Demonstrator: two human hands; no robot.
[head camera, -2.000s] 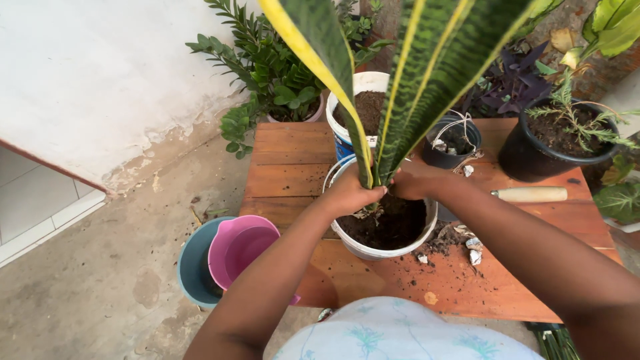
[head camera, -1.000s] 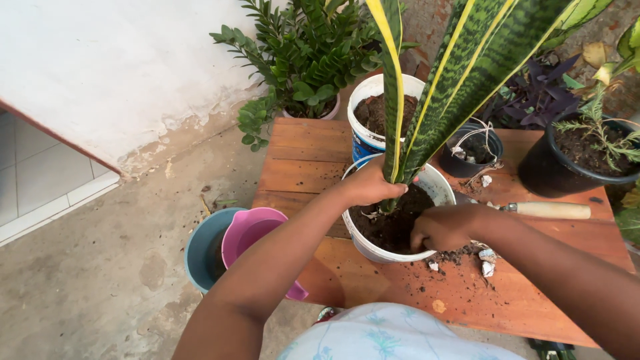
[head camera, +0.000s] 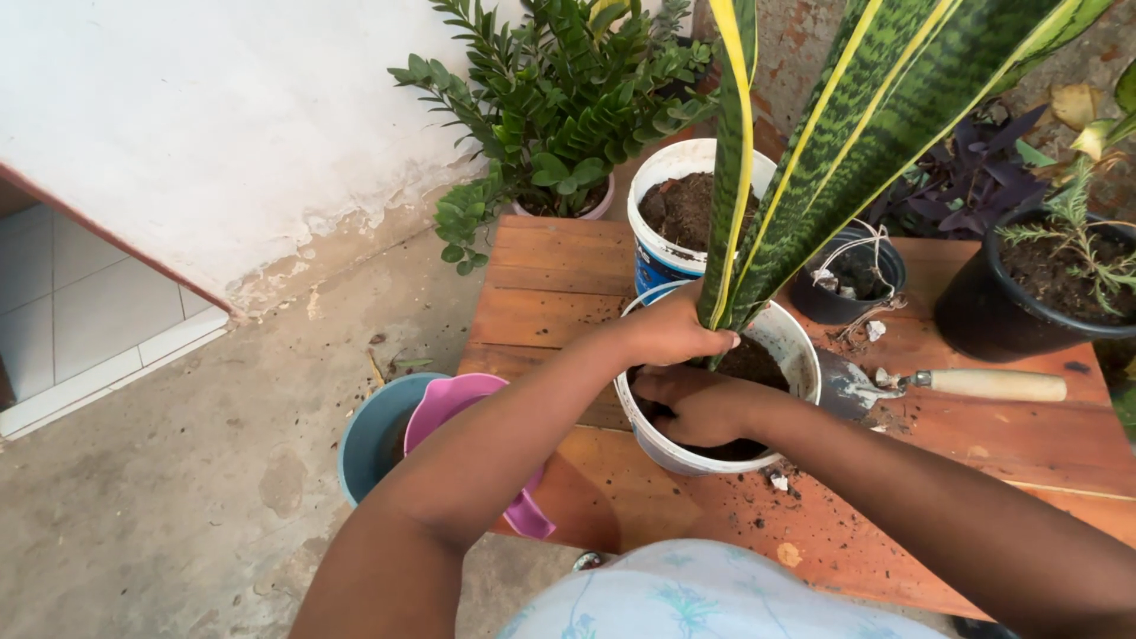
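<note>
A snake plant (head camera: 799, 169) with tall yellow-edged leaves stands in a white plastic bucket (head camera: 806, 355) partly filled with dark soil. My left hand (head camera: 679, 330) grips the leaves near their base, above the bucket's far left rim. Inside the bucket, my right hand (head camera: 706, 408) presses at the soil on the left of the plant, with its fingertips partly hidden; it holds nothing that I can see. To the right of the bucket lies a trowel with a wooden handle (head camera: 994, 384), its blade dirty with soil.
Behind stands another white bucket of soil (head camera: 679, 209). A small black pot (head camera: 848, 275) and a larger black pot (head camera: 1003, 311) are on the wooden table (head camera: 550, 315). A teal bucket (head camera: 373, 435) and a pink pitcher (head camera: 453, 399) are at the left. Crumbs of soil lie about.
My right hand has moved from the right part of the bucket, over the soil, to the left beneath my left hand. My left hand still holds the leaves.
</note>
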